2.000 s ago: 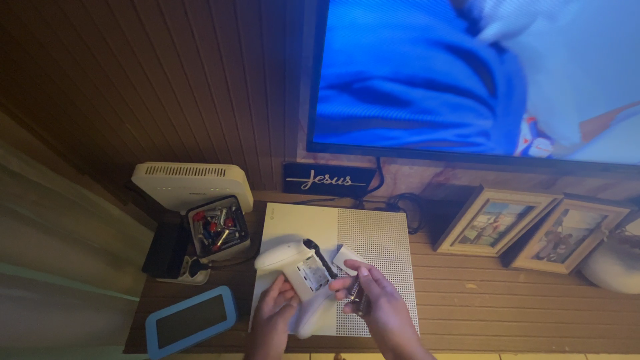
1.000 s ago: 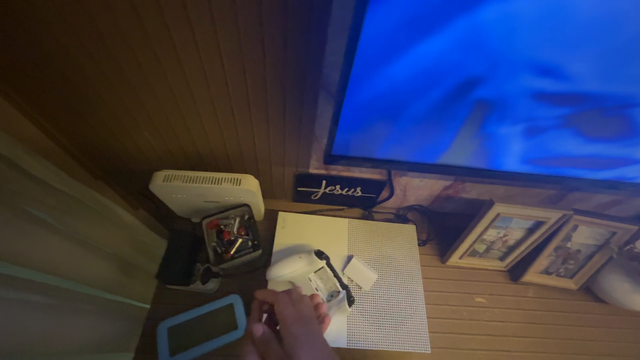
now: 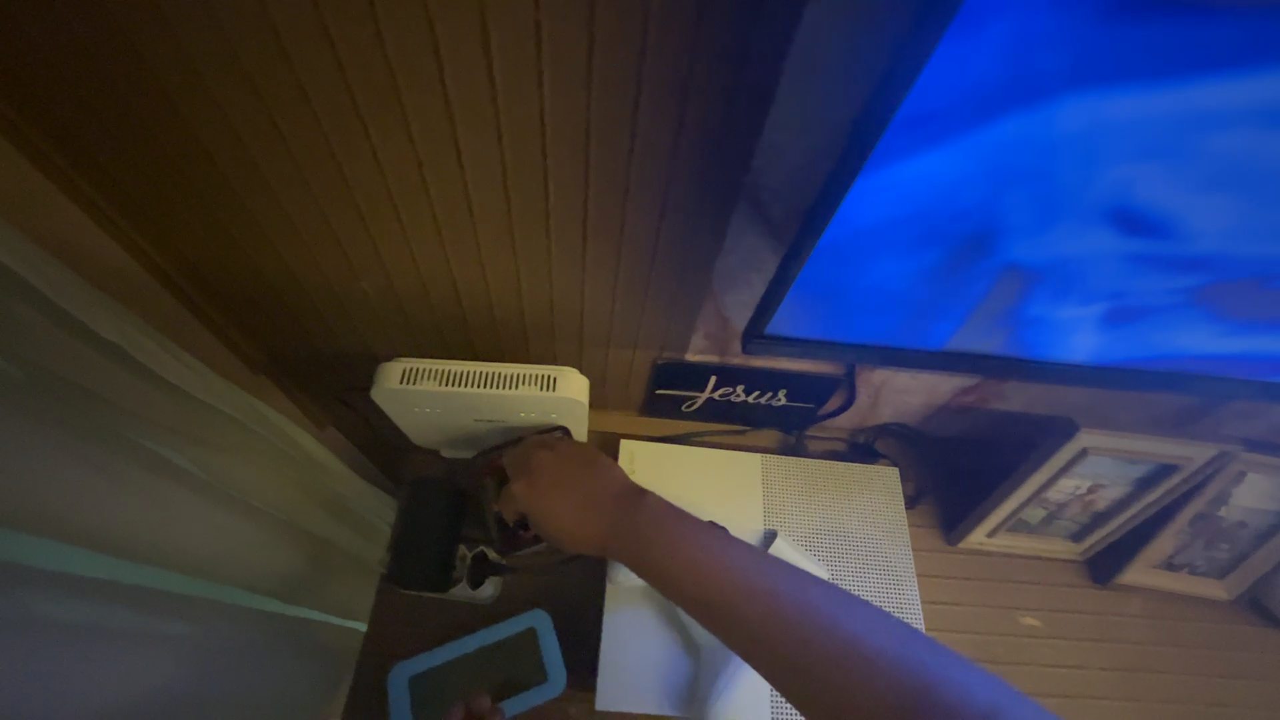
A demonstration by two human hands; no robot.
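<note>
My right hand reaches across from the lower right, its fingers down at the dark bin of small items. Its fingertips are hidden, so I cannot tell whether it grips anything. Only some fingertips of my left hand show at the bottom edge, over the blue-framed tablet-like device. A white game controller lies on the white game console, partly covered by my right forearm. Beyond that forearm, a small white cover rests on the console's perforated side.
Behind the bin stands a white router. A dark object is left of it. Along the back are a dark sign, cables and a large television. Framed photos stand at right; a curtain hangs at left.
My right hand has left the controller and reached left to the bin. My left hand, at the controller two seconds ago, is now low by the blue-framed device. The controller was set down on the console.
</note>
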